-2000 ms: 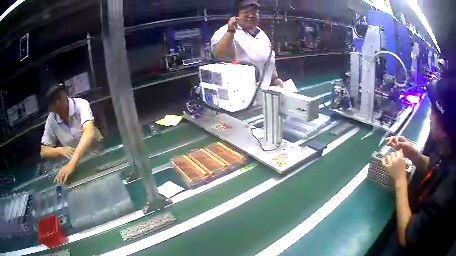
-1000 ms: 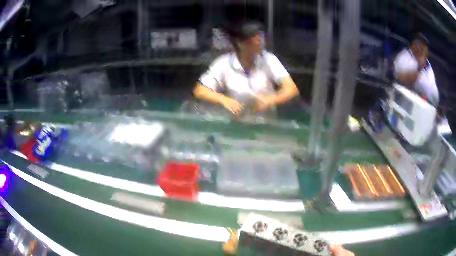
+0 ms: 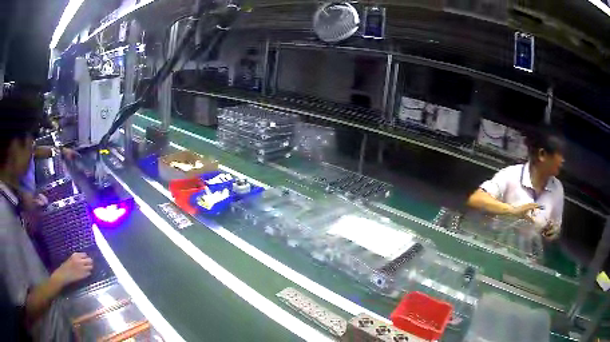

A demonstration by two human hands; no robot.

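Note:
Neither of my hands shows. A four-position fixture (image 3: 382,330) with round dark cutouts is at the bottom edge, cut off by the frame, in front of the red bin. Whether it is held cannot be seen. Another, flatter fixture (image 3: 311,310) lies on the green line up and to its left, between the white strips. A third pale fixture (image 3: 174,215) lies farther up the line.
A red bin (image 3: 421,314) stands beyond the near fixture. Clear plastic trays (image 3: 294,217) are stacked across the line. A blue bin (image 3: 227,195) and cardboard box (image 3: 184,165) stand farther up. A purple lamp glows (image 3: 110,213). People work at left (image 3: 27,267) and right (image 3: 528,187).
The view has swung left along the line. The fixture held between my fingertips a second ago now shows only partly at the bottom edge, and the fingers have left the picture.

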